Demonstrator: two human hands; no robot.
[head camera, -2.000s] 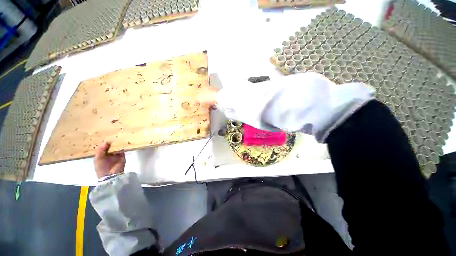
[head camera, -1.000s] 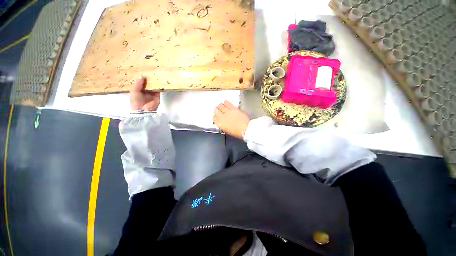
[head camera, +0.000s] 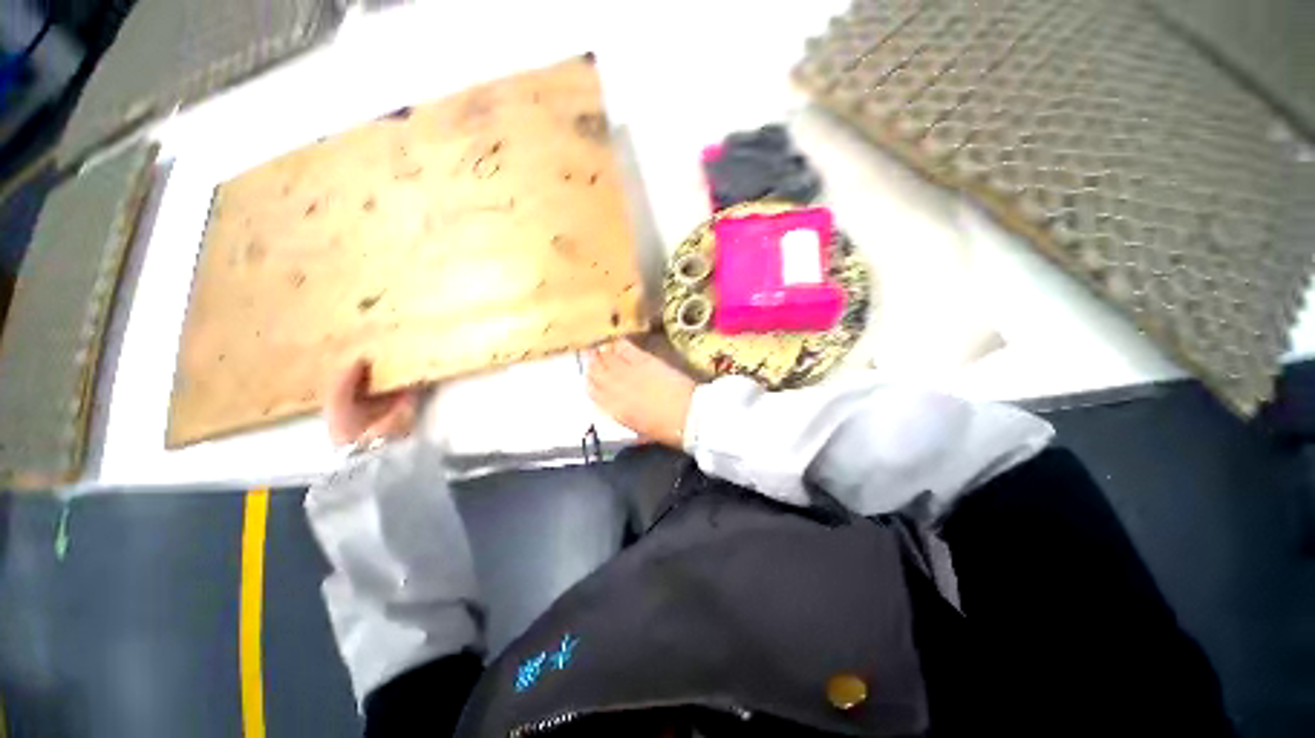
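Note:
A bare tan wooden board (head camera: 418, 245) with dark stains lies on the white table at left. My left hand (head camera: 369, 410) holds its front edge, thumb on top. My right hand (head camera: 642, 389) is at the board's front right corner; its fingertips are by the edge, and whether they grip it is unclear. A pink holder (head camera: 757, 274) with a white piece (head camera: 802, 257) sits on the speckled round stand (head camera: 772, 358). Two tubes (head camera: 694, 312) stand on the stand's left side.
A dark grey cloth (head camera: 762, 165) lies behind the stand, with pink beneath. Boards filled with tubes stand at the right (head camera: 1067, 159), far left (head camera: 65, 310) and back left (head camera: 195, 58). The white table's front edge (head camera: 505, 464) runs before me.
The view has shifted. My right hand, over the board's right edge at first, is now at its front right corner. My left hand stays on the front edge.

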